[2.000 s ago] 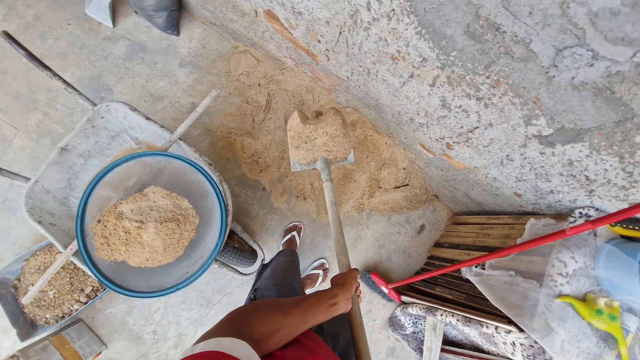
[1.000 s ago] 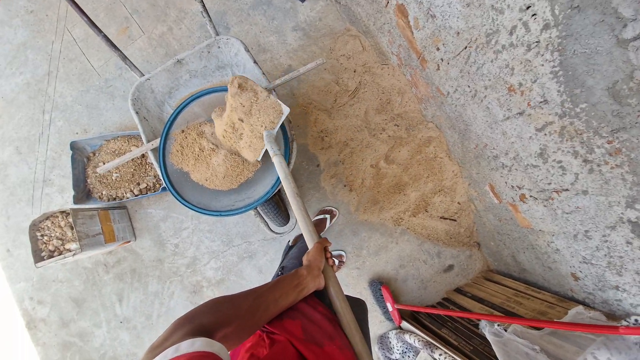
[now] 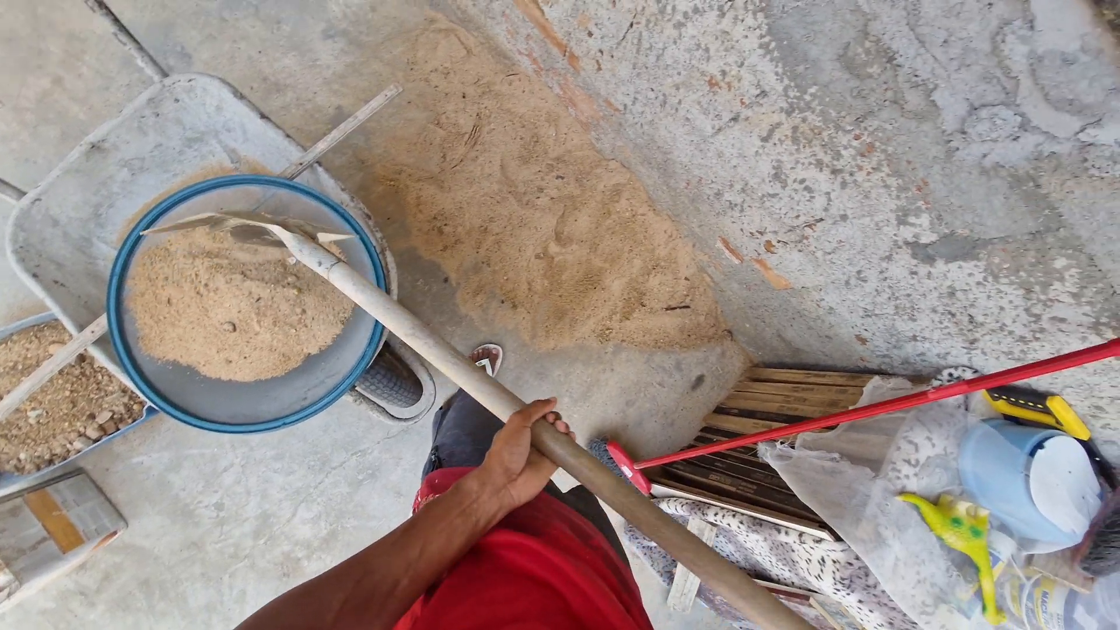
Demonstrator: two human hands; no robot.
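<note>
My left hand (image 3: 523,448) is closed around the wooden handle of a shovel (image 3: 420,337), partway along its length. The shovel's blade is turned on edge over a round blue-rimmed sieve (image 3: 372,350). A mound of sand (image 3: 236,306) with a small lump on it lies on the sieve's mesh. The sieve rests on a wooden slat (image 3: 346,131) laid across a grey wheelbarrow (image 3: 96,184). Beside it a larger sand pile (image 3: 560,236) spreads over the concrete floor against the wall. My right hand is not in view; the rear end of the handle runs out of the frame at the bottom.
A container of gravel (image 3: 61,394) and an open tin (image 3: 74,525) stand at the left. At the right are a red-handled broom (image 3: 787,429), stacked boards (image 3: 770,411), a blue bucket (image 3: 1006,481), a green toy dinosaur (image 3: 962,534) and a yellow-black tool handle (image 3: 1041,407).
Two seconds ago the loaded shovel was over the floor pile; one second ago it was tipping sand at the sieve. Now its blade is turned on edge, and the mound on the sieve is larger.
</note>
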